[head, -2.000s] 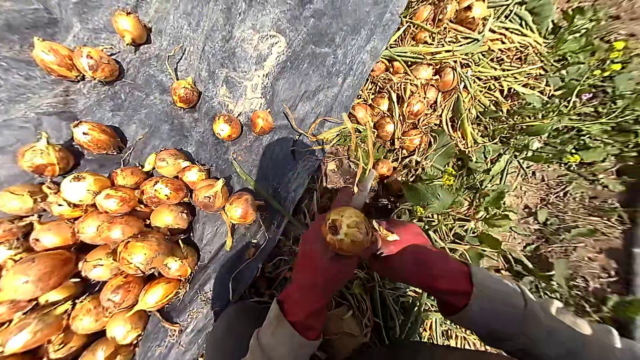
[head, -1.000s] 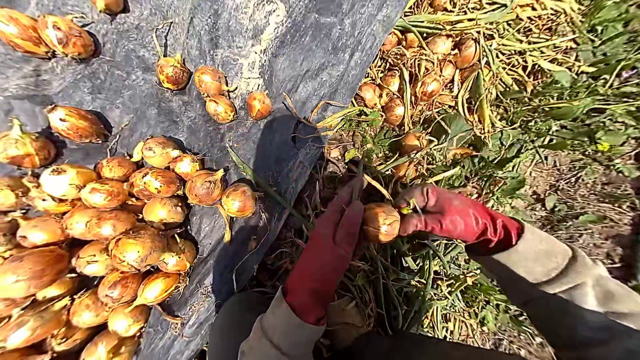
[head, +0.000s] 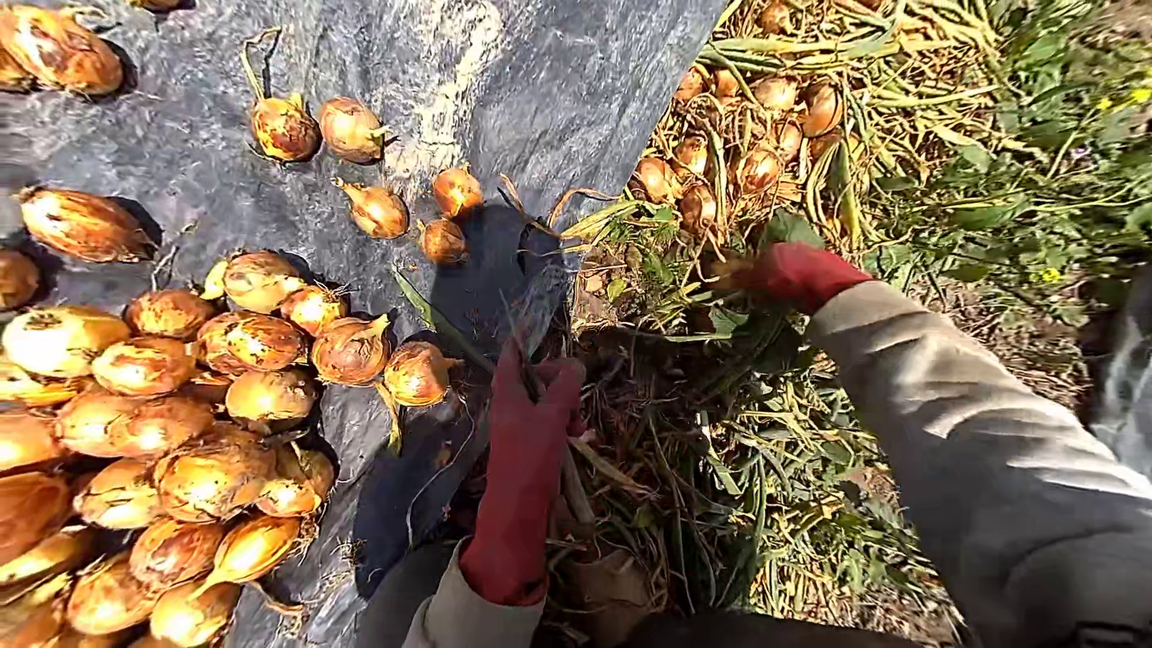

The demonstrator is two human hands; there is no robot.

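My left hand (head: pixel 531 432), in a red glove, is at the lower middle beside the edge of a dark plastic sheet (head: pixel 558 99). Its fingers are curled, with a thin, blurred blade-like piece at the tips; the grip is unclear. Up and to the right, my gloved right hand (head: pixel 796 274) reaches into leaves just below a heap of onions with dry tops (head: pixel 760 169). Its fingertips are blurred, and what they touch is hidden. Small loose onions, such as one near the shadow (head: pixel 443 241), lie on the sheet, above a larger onion pile (head: pixel 216 472).
Dry onion tops and cut leaves (head: pixel 810 486) litter the ground under my right forearm. Green weeds (head: pixel 1017 207) grow along the right side. A large onion (head: pixel 85 225) lies apart on the sheet at the left.
The onion between my hands a second ago is gone from there, and the small loose group on the sheet shows one more. My right hand has moved up to the heap; my left is nearer the sheet.
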